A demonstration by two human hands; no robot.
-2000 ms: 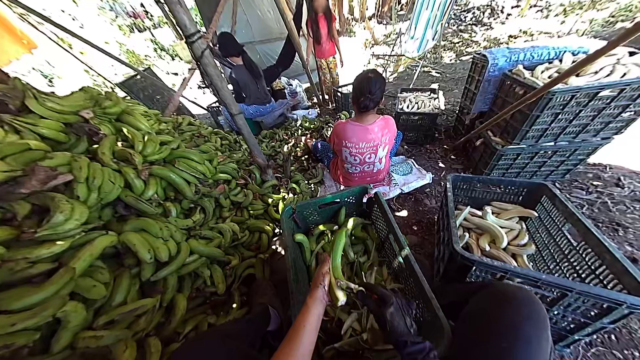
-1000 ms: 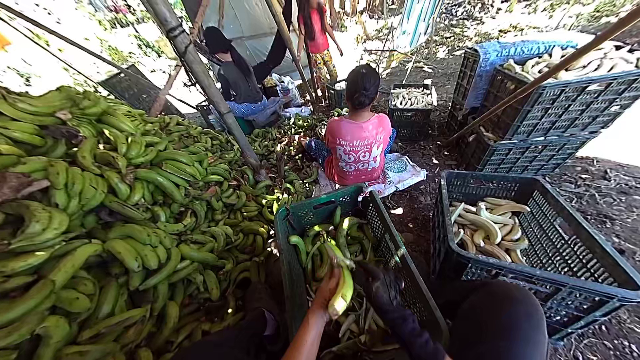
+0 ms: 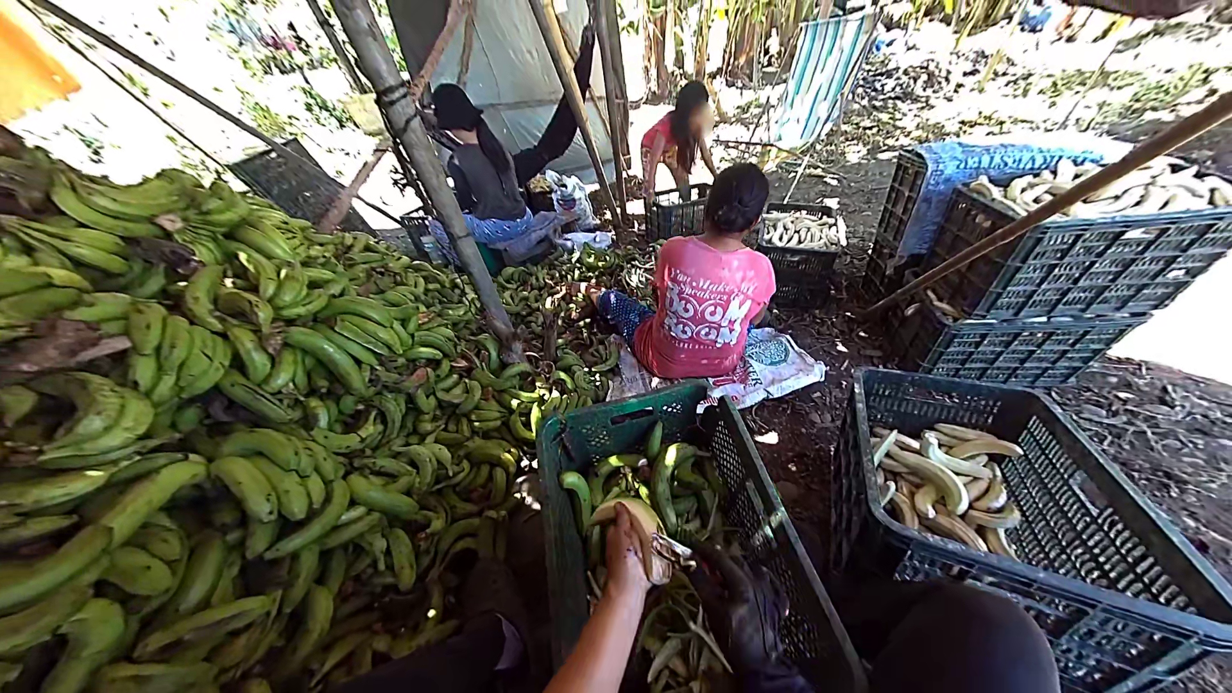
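My left hand (image 3: 626,558) grips a partly peeled plantain (image 3: 643,529), pale on its upper side, above a green plastic crate (image 3: 616,414). My right hand (image 3: 736,602), in a dark glove, is close to the fruit's right end; a small shiny metal tool (image 3: 674,551) shows between them, seemingly in that hand's fingers. Inside the crate lie unpeeled green plantains (image 3: 674,481), with strips of peel (image 3: 674,635) nearer to me. To the right, peeled plantains (image 3: 948,481) rest in a black plastic crate (image 3: 1088,481).
A large heap of green plantains (image 3: 318,433) fills the left side. A person in a pink shirt (image 3: 712,308) sits ahead, with two others beyond. Stacked crates (image 3: 1049,337) stand at the right, under a slanting wooden pole (image 3: 1039,221). Another pole (image 3: 433,183) rises from the heap.
The plantain in my left hand showed green and yellow peel earlier; its upper side is now pale. The far person in red has bent down beside a crate.
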